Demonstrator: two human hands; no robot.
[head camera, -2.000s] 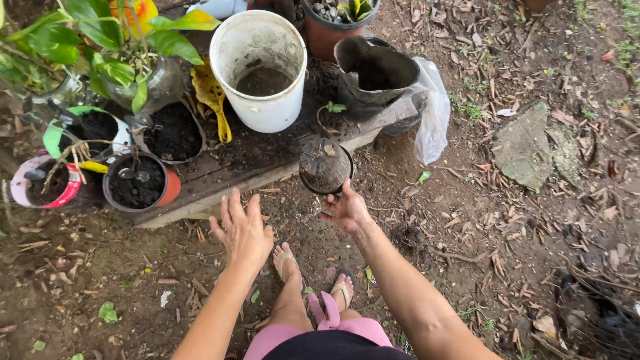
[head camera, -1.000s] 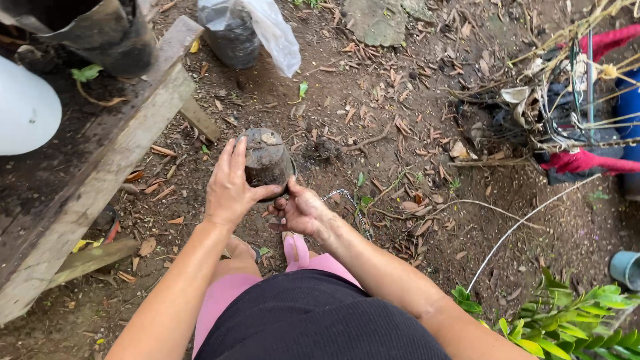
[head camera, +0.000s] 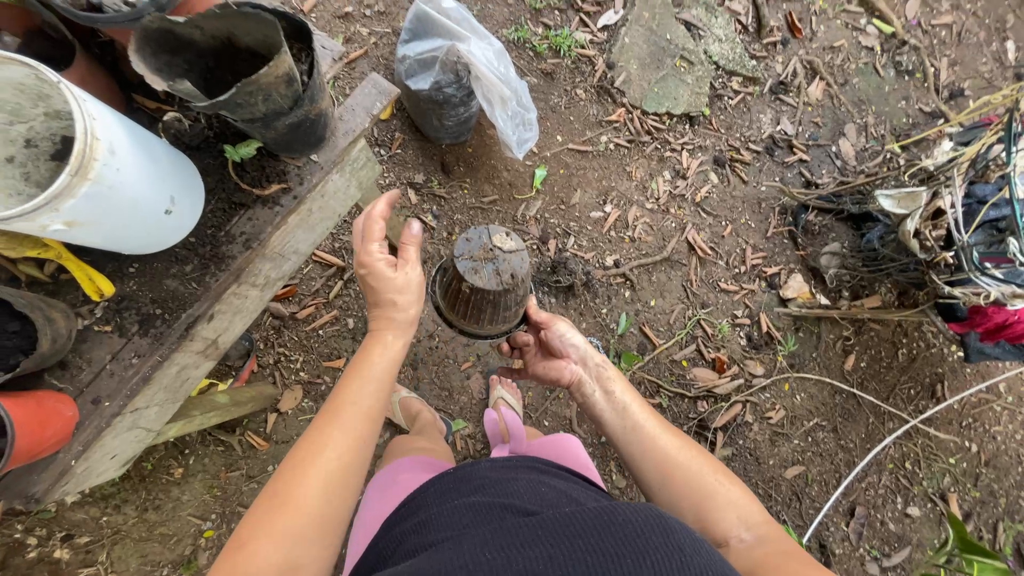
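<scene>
A small dark ribbed plastic plant pot (head camera: 486, 280) is upside down, its soil-smeared base facing me and its rim lowest. My right hand (head camera: 546, 346) grips that rim at its right side between thumb and fingers. Just left of the pot, my left hand (head camera: 390, 268) is raised with its fingers apart, touching nothing. Whether the pot holds soil is hidden, since its mouth faces down.
At left, a wooden bench (head camera: 240, 296) bears a white bucket (head camera: 144, 176), a black planter (head camera: 240, 72), an orange pot (head camera: 36, 424) and a yellow tool (head camera: 76, 268). A clear plastic bag (head camera: 472, 72) stands on the ground beyond. Tangled stems and cloth (head camera: 960, 216) lie right.
My left hand has come off the pot, which it held a second ago; my right hand still has the rim. The view has swung right since the earliest frame.
</scene>
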